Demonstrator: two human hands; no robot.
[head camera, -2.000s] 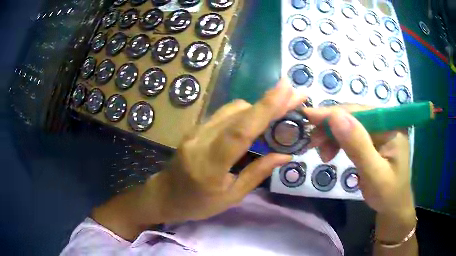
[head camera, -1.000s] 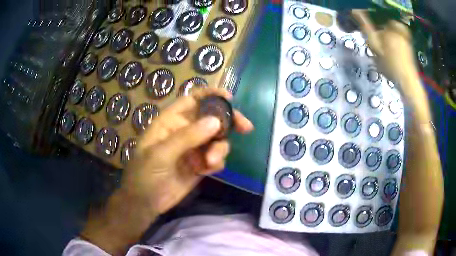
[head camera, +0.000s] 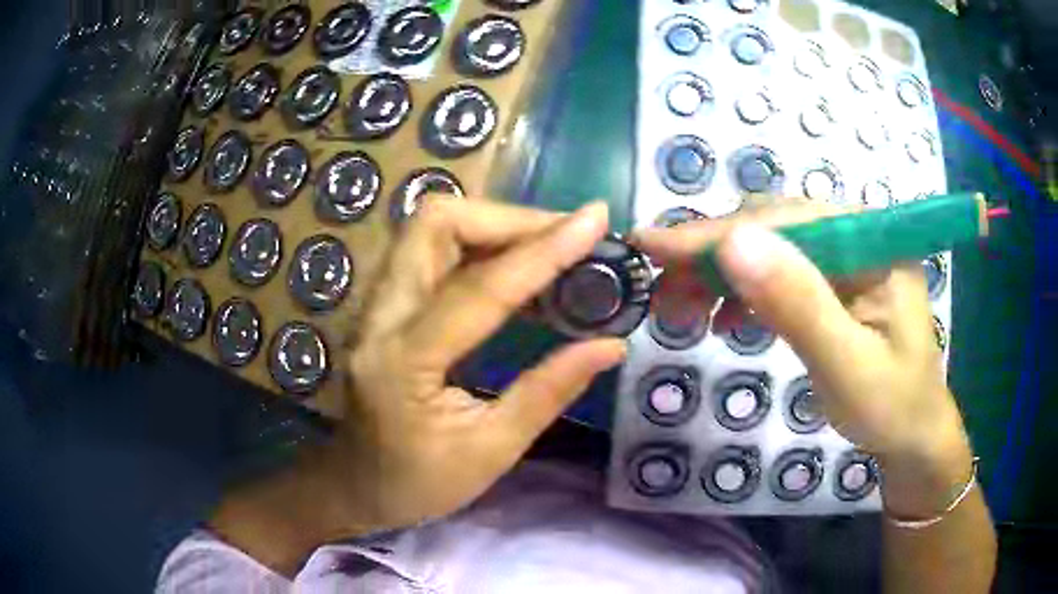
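Note:
My left hand (head camera: 429, 360) holds a round speaker (head camera: 594, 292) by its rim between thumb and fingers, its back with the grey central disc facing me. My right hand (head camera: 824, 337) grips a green test probe (head camera: 893, 241) like a pen. The probe's tip end is at the metallic terminals on the speaker's right rim; whether it touches cannot be told. A red wire shows at the probe's far end. The white foam tray (head camera: 627, 493) lies beneath my right hand, with rows of speakers in its pockets and a few tan empty pockets at the far edge.
A brown cardboard sheet (head camera: 383, 261) on the left bears rows of shiny dark speakers and a white label (head camera: 383, 60). Glossy transparent trays (head camera: 70, 151) lie further left. The green mat (head camera: 580, 128) shows between cardboard and tray, with red and blue lines at right.
One second ago my left hand held a speaker near the cardboard and my right hand was at the tray's far end. Now both hands meet at the speaker, with the green probe in my right.

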